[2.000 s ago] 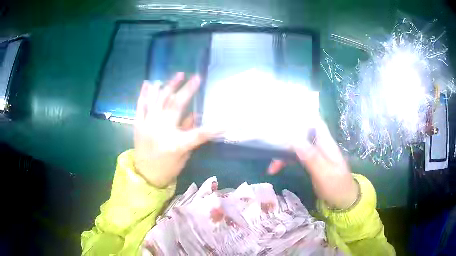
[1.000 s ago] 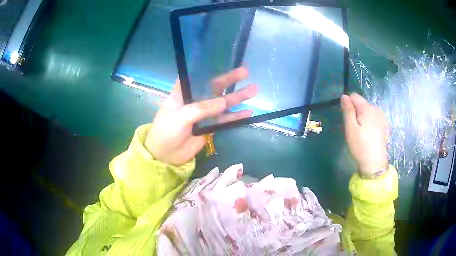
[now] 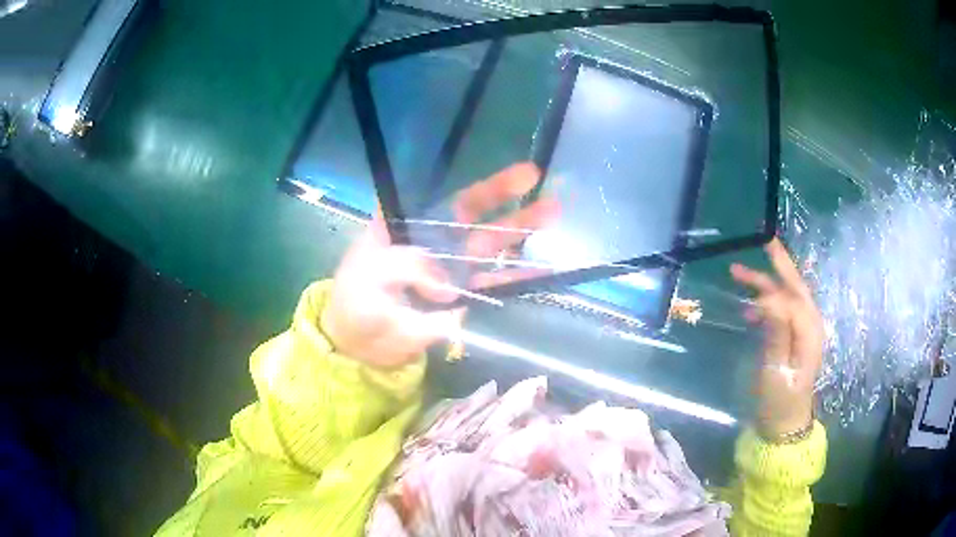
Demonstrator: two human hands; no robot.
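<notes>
A see-through touch panel (image 3: 777,136) with a black border is held up, slightly tilted, above the bench. My left hand (image 3: 393,299) grips its lower left corner, with fingers seen through the glass. My right hand (image 3: 781,325) is at its lower right corner, fingertips touching the edge. A clear film shows as bright streaks (image 3: 598,380) below the panel, between my hands; which hand holds it is hard to tell. An orange-gold flex cable (image 3: 456,341) hangs by my left hand. Behind the glass, a panel stack (image 3: 629,157) lies flat.
Another panel stack (image 3: 341,136) lies left of the first, partly behind the held panel. A shiny film pile (image 3: 891,273) is at the right. A white part with black outline (image 3: 933,409) lies at the far right. More panels (image 3: 94,63) lie at the far left of the green bench (image 3: 241,94).
The held panel has shifted slightly right and bright film streaks now show below it. My right hand's fingers have spread more. The bench view has shifted down and right.
</notes>
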